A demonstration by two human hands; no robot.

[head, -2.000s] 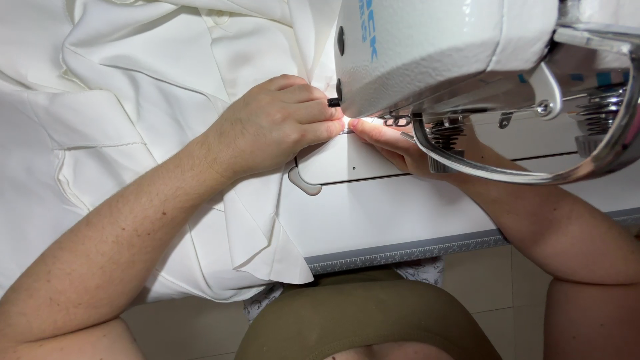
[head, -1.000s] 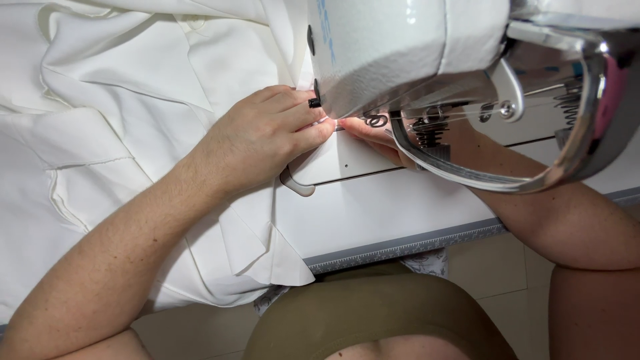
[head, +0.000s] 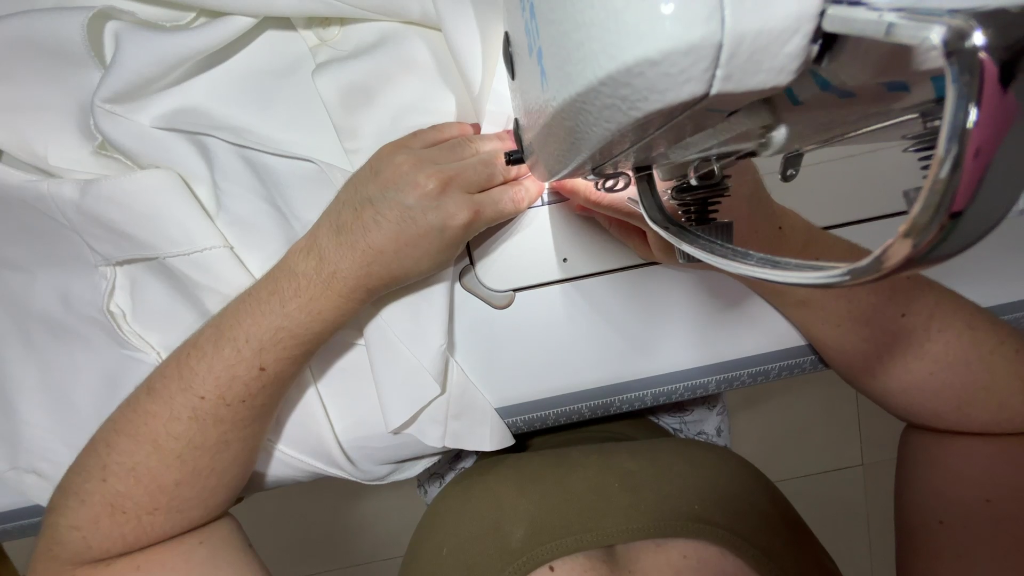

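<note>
A white garment (head: 240, 88) with seams and a button lies bunched on the left, beneath my left hand and forearm. My left hand (head: 432, 200) presses flat on the fabric beside the white sewing machine's head (head: 624, 72), its fingertips near the needle area. On the other side of that area is my right hand (head: 624, 212), fingers extended and partly covered by the machine's thread guides and bent metal bar; its fingertips touch or nearly touch the work at the lit spot. The needle and presser foot are hidden by the machine head.
A curved metal bar (head: 768, 272) with a pink part juts over my right wrist. Tension springs (head: 700, 200) sit behind it. The machine's bed plate (head: 544, 256) is set into the white table, whose front edge carries a printed ruler (head: 664, 396). Garment folds hang over this edge.
Both hands stay close to the needle area, with no plain change in their hold. The view has shifted slightly around the machine head.
</note>
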